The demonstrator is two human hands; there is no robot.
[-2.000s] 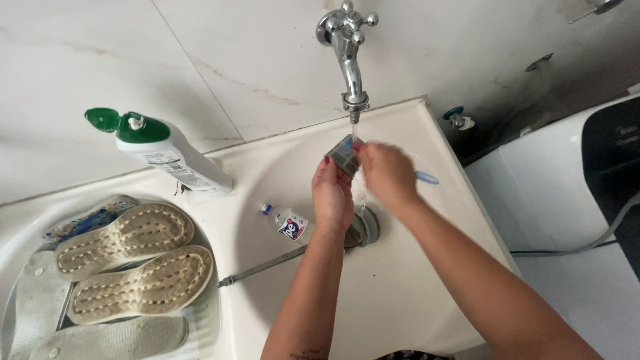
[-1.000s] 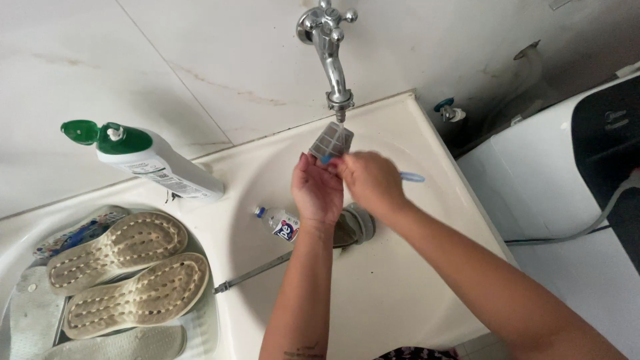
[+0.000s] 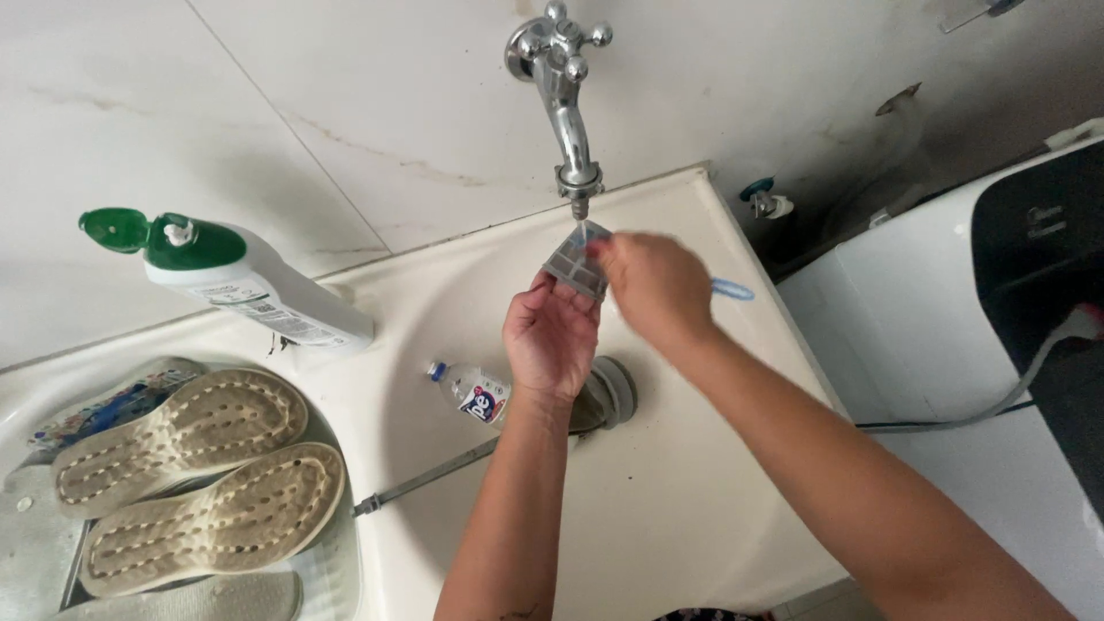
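Observation:
My left hand [image 3: 554, 341], palm up over the sink basin [image 3: 690, 517], holds a small grey framed mesh filter [image 3: 573, 263] by its lower edge. Water runs from the chrome tap [image 3: 565, 121] onto the filter. My right hand [image 3: 660, 285] is closed on a brush with a light blue handle [image 3: 731, 289], whose end sticks out to the right; its head at the filter's face is mostly hidden by the fingers. Below my hands, a small clear plastic bottle with a blue cap [image 3: 470, 392] lies in the basin beside a grey round part [image 3: 614, 392] and a thin grey hose [image 3: 440, 470].
A white bottle with an open green flip cap [image 3: 259, 285] stands on the sink's left ledge. Shoe soles [image 3: 216, 509] lie in a water-filled basin at the left. A white appliance with a black panel [image 3: 931, 319] and a hose is at the right.
The filter has turned in my left hand and stays under the tap. My right hand has shifted about its face with the brush.

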